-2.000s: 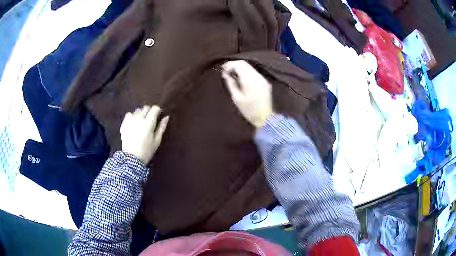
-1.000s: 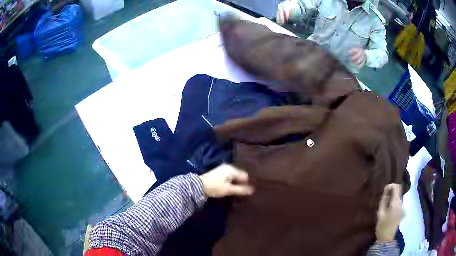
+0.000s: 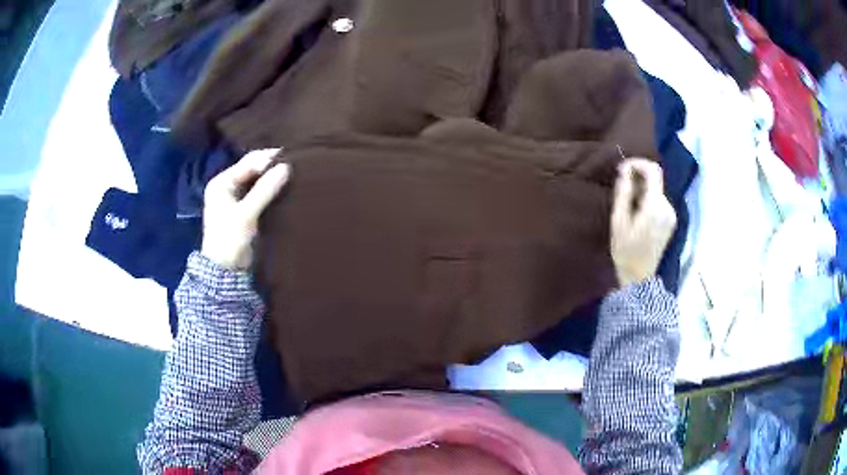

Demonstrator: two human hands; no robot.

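A large brown jacket [image 3: 436, 223] lies spread over the middle of the table and down to the pink apron. My left hand [image 3: 241, 206] pinches its edge at the left. My right hand [image 3: 643, 218] is at its right edge, fingers curled together, with a thin bright needle [image 3: 621, 152] sticking up from the fingertips. Whether the right fingers also grip the cloth is hard to tell. A shiny round button [image 3: 343, 25] sits on the brown cloth near the top. A short slit or seam line shows in the middle of the cloth.
Navy garments [image 3: 139, 232] with a white emblem lie under the jacket at the left. White cloth pieces [image 3: 743, 250] lie at the right, with a red plastic bag [image 3: 786, 107] behind them. A blue plastic bag [image 3: 840, 331] is at the right rim. Clear bags [image 3: 775, 436] are below the table.
The view has swung back down to the table from the wider room view. The jacket's lower part is now stretched flat between my two hands, and my left hand has taken its edge.
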